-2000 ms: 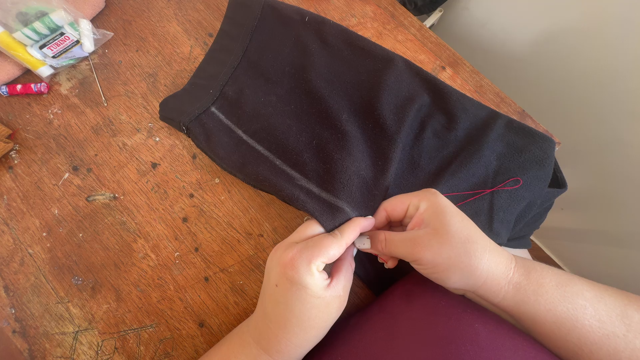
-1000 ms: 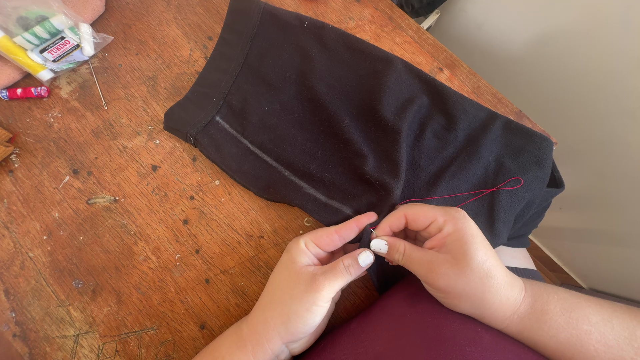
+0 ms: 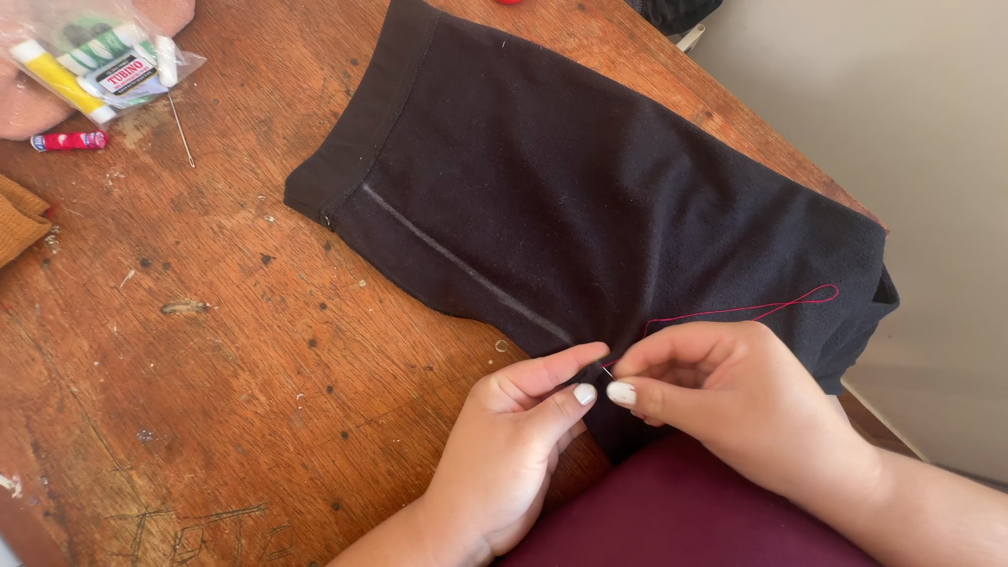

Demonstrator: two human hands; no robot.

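A dark fabric garment (image 3: 535, 173) with a stitched band at its upper left end and a pale line along one side lies across the table. My left hand (image 3: 528, 425) pinches a fold at its lower edge between thumb and fingers. Close to its right, my right hand (image 3: 709, 386) holds a sewing needle (image 3: 608, 372) between thumb and forefinger, its thin shaft partly hidden by the fingertips. A red thread (image 3: 732, 309) lies in a loop over the fabric, running to the right hand.
On the wooden table (image 3: 236, 378), at upper left, are a plastic bag of thread spools (image 3: 94, 63), a small red thread spool (image 3: 69, 141) and a larger needle (image 3: 181, 130). Brown cloth (image 3: 20, 219) lies at the left edge. A wall (image 3: 882, 94) stands beyond the table's right edge.
Two seconds ago the fingertips of both hands met at the fabric; now they are slightly apart, with the needle showing between them.
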